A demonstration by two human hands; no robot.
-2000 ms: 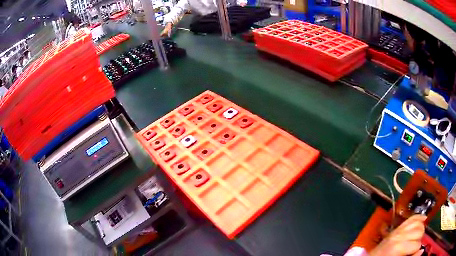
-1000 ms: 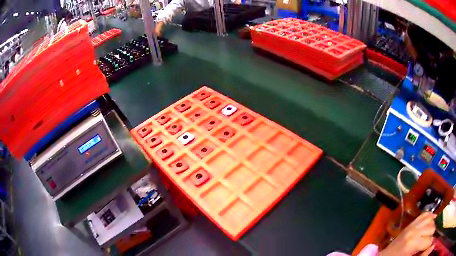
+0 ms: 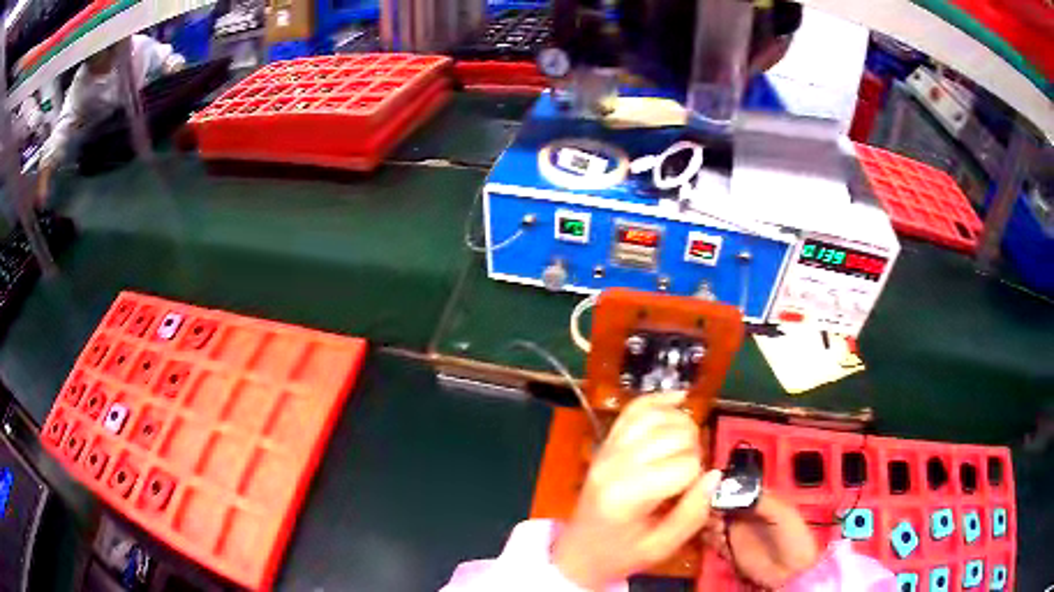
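The orange-brown test fixture [image 3: 725,335] stands upright in the lower centre, with a black block and metal clamp linkage [image 3: 665,368] on its face. My left hand [image 3: 636,491] is closed just below the linkage, on the toggle clamp; the handle is hidden in the fist. My right hand [image 3: 769,544], lower and to the right, holds a small black watch module [image 3: 740,476] with a bright face; its fingers are partly behind it. My left thumb is at the module's left edge. A thin black wire runs by the right hand.
The right blister tray [image 3: 826,509] holds black and teal pieces. The left tray [image 3: 249,405] holds dark-centred pieces. Behind stand the blue instrument [image 3: 520,249], power supply [image 3: 826,295], paper slip [image 3: 809,356] and stacked trays [image 3: 289,145]. A person's sleeve [image 3: 87,98] is at far left.
The view has swung right, bringing the fixture to the centre and the right tray, power supply and my right hand with the module into view. My left hand is still at the fixture.
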